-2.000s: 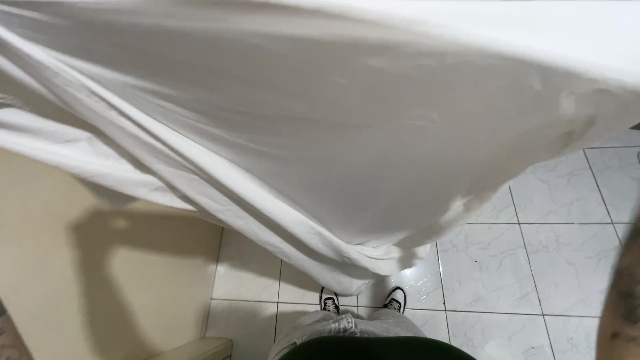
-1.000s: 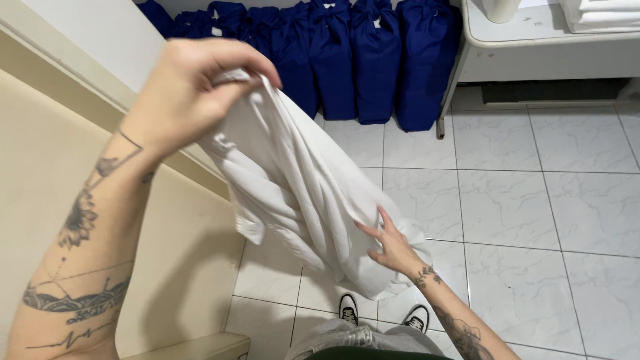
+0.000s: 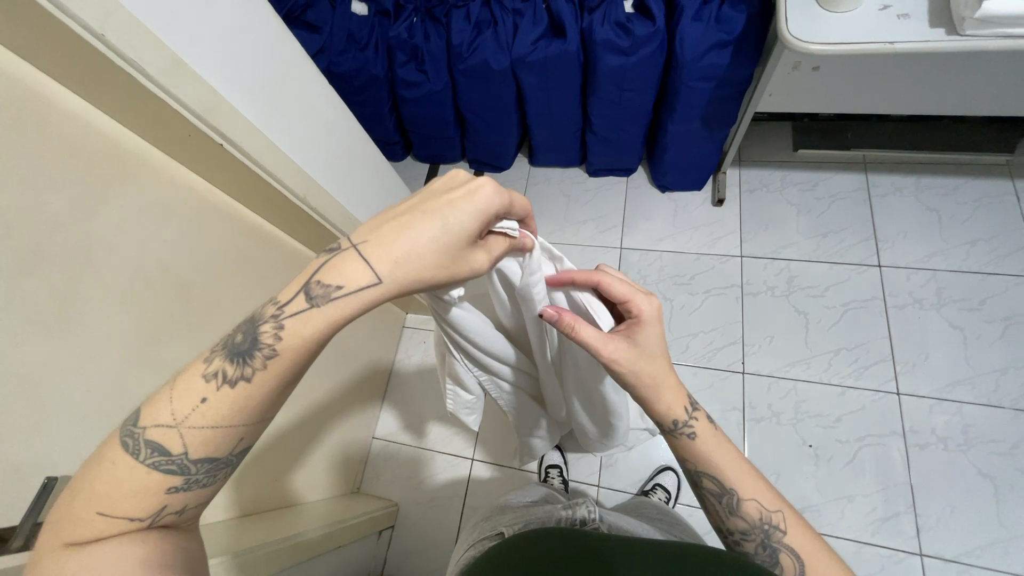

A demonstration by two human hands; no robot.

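Observation:
A white cloth hangs in folds in front of me, above the floor. My left hand pinches its gathered top edge between thumb and fingers. Just to the right and a little lower, my right hand has its thumb and index finger at the cloth's upper folds, with the edge of the cloth between them. The lower part of the cloth dangles loose near my shoes.
Several filled blue fabric bags stand in a row on the tiled floor ahead. A white table at the upper right holds folded white fabric. A beige panel rises along the left, with a ledge below.
Two seconds ago the cloth was spread wide across the view; now it hangs narrow and gathered. Since one second ago, my right hand has moved up along it, close to my left hand.

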